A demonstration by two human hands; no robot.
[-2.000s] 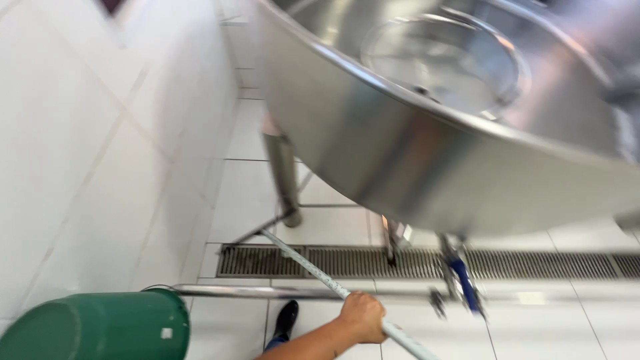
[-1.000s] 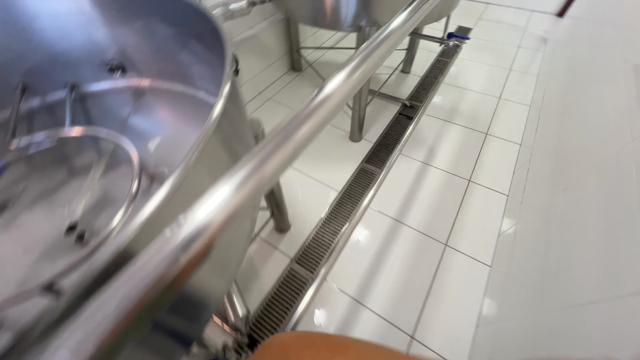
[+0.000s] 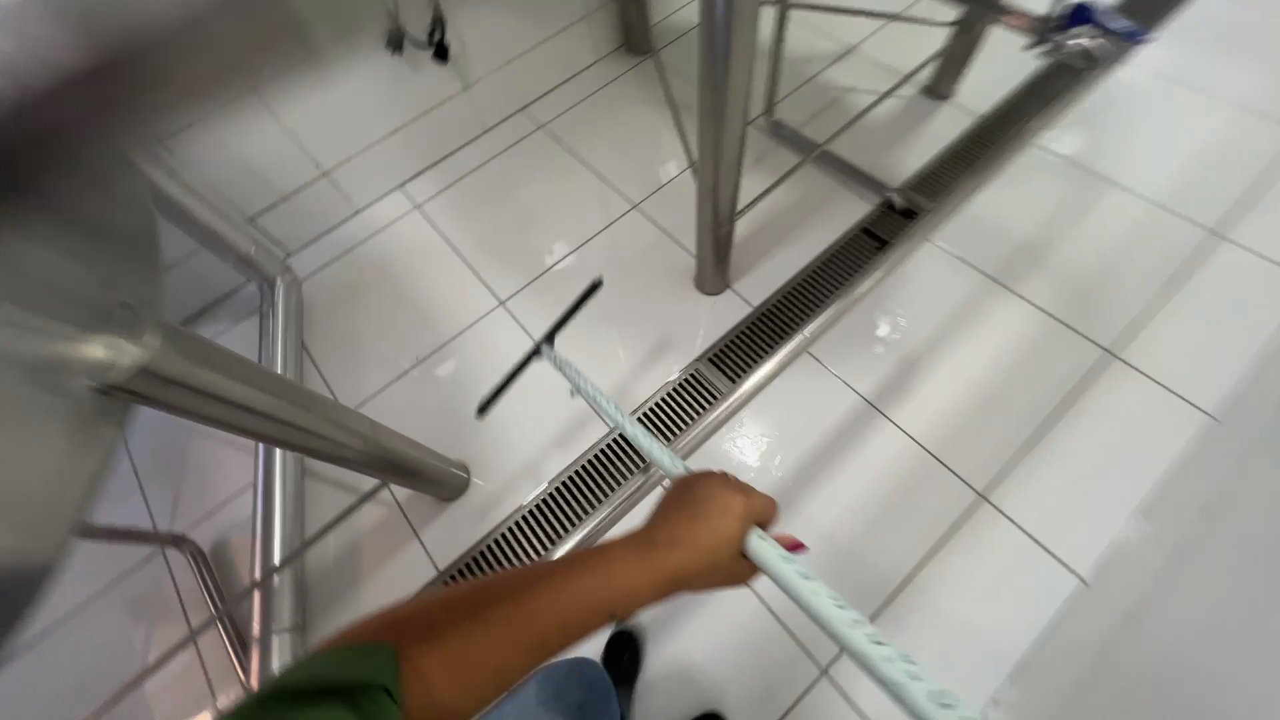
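Observation:
My left hand is closed around the pale green pole of a floor squeegee, back of the hand up, with the forearm and a green sleeve coming in from the bottom left. The pole slants up and left across the floor drain grate. At its far end, the thin black squeegee blade lies over the white tiles between two steel legs. The pole's near end runs out of view at the bottom right. My right hand is out of view.
A steel leg slants in at the left, beside bent steel pipes. Another leg stands behind the drain. A blue-handled valve is at the top right. Wet patches shine on the tiles. My shoe shows below.
The view has swung a lot. The squeegee blade and the gripping left hand are now plainly visible; one second ago only blurred skin showed at the bottom edge. The green bucket from two seconds ago is out of view.

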